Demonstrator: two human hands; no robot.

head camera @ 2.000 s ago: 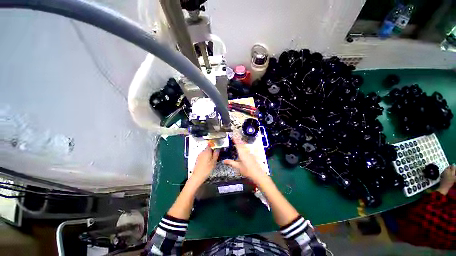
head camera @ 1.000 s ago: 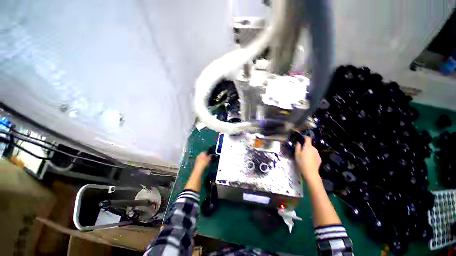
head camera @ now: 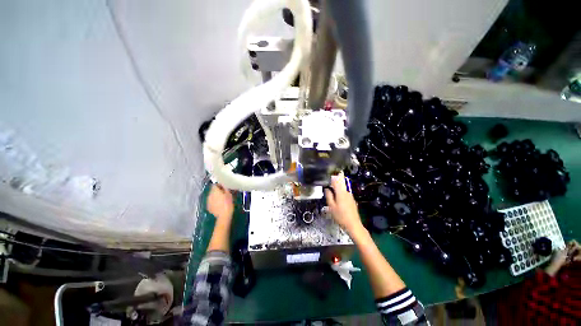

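Observation:
The bench press head (head camera: 323, 143) stands over the pale speckled base plate (head camera: 274, 226) and hides the spot beneath it. My left hand (head camera: 220, 201) is at the left side of the base, near its side handle; its fingertips are partly hidden and I cannot tell if it holds anything. My right hand (head camera: 341, 198) reaches in at the right of the press head, by the plate's right edge. Something dark shows at its fingers, but whether it is gripped is unclear. An orange part (head camera: 297, 189) shows under the head. Two small rings (head camera: 308, 217) lie on the plate.
A large heap of black housings with wire leads (head camera: 427, 181) lies right of the press, with a smaller heap (head camera: 530, 169) beyond. A pad sheet (head camera: 519, 223) and another person's hand (head camera: 562, 258) are far right. A white hose (head camera: 220, 137) curves left; white tissue (head camera: 344, 270) lies in front.
My hands were together at the press two seconds ago and are now apart, one on each side. The view has shifted and turned. The plate's front area is now uncovered.

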